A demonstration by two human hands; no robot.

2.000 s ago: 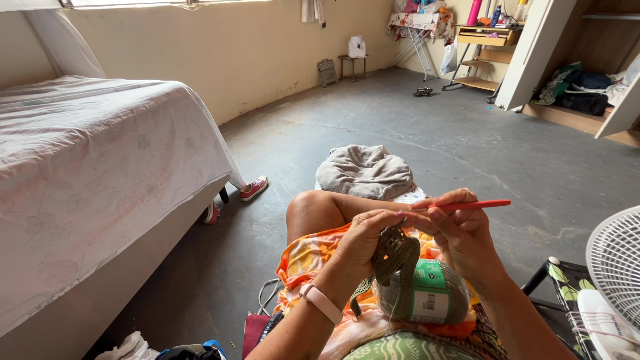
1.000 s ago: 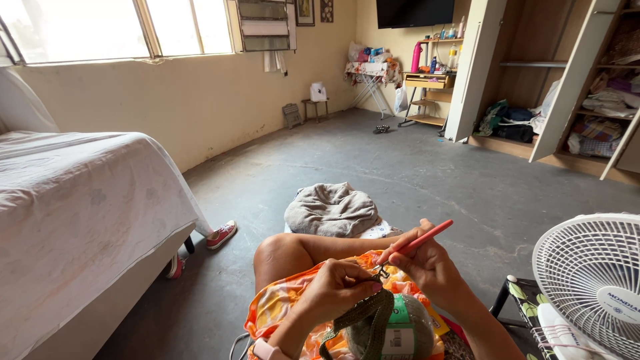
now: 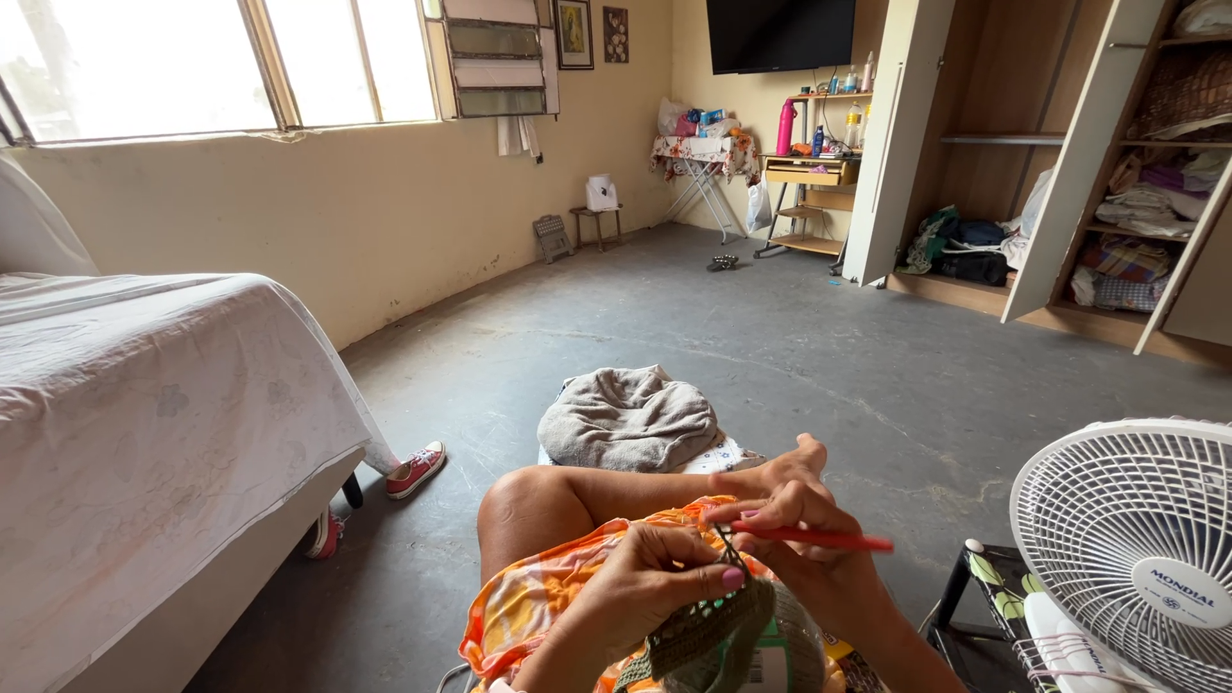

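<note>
Between its thumb and fingers my left hand [image 3: 664, 573] pinches the top edge of an olive-green crocheted piece [image 3: 698, 626]. My right hand [image 3: 804, 539] grips a crochet hook with a red handle [image 3: 818, 537], its tip at the loops of yarn beside my left fingertips. The piece hangs down in front of a ball of green yarn [image 3: 794, 640] with a printed label, which rests in my lap on orange patterned cloth [image 3: 549, 606]. My hands and the crocheted piece partly hide the ball.
A white Mondial fan [image 3: 1136, 539] stands close at the right by a black-framed stand [image 3: 948, 602]. Beyond my crossed leg lies a grey cushion or folded cloth [image 3: 626, 419]. A bed with a pale cover [image 3: 164, 414] fills the left, with red sneakers [image 3: 417, 470] beside it.
The view has tilted up, showing more of the window and television. The red hook has changed its angle, from slanting upward one second ago to nearly level now. Both hands keep their holds.
</note>
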